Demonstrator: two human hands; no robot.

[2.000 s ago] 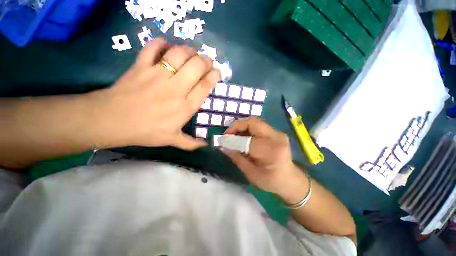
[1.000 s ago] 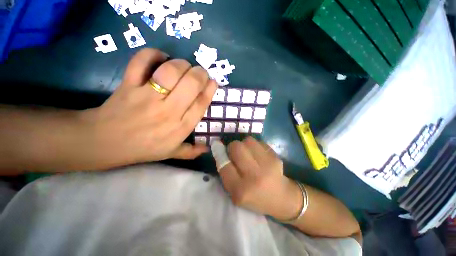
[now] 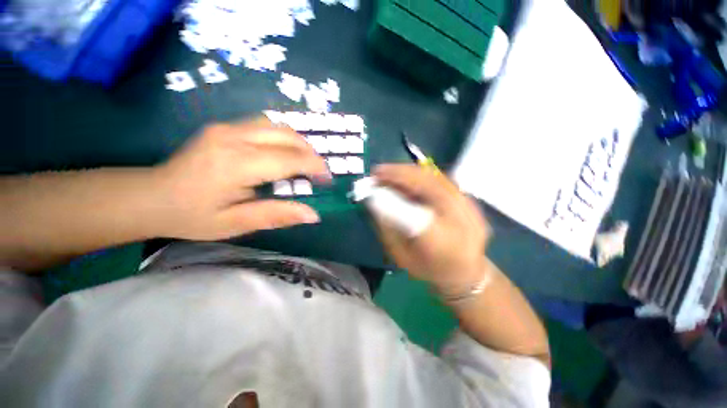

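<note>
A green PCB panel (image 3: 333,196) lies in front of me with rows of small white square parts (image 3: 344,144) on it. Its lowest row shows two squares at the left and bare green at the right. My left hand (image 3: 247,179) rests over the panel's left side, fingers apart, hiding part of it. My right hand (image 3: 426,219), with a white finger cot, is at the panel's right edge. Its fingertips pinch a small white square part (image 3: 363,188). The right hand is blurred.
Die-cut tabbed pieces (image 3: 239,28) are piled beyond the hands. A blue bin (image 3: 111,48) is upper left, a green panel stack (image 3: 434,40) top centre. A yellow knife (image 3: 421,156) lies partly behind my right hand. A white sheet (image 3: 518,119) with dark-edged squares and stacked trays (image 3: 677,239) are at right.
The view has shifted. My right hand has lifted from the lowest row to the panel's right edge and now holds a small part. My left-hand fingers have spread, and the lowest row's squares show between them.
</note>
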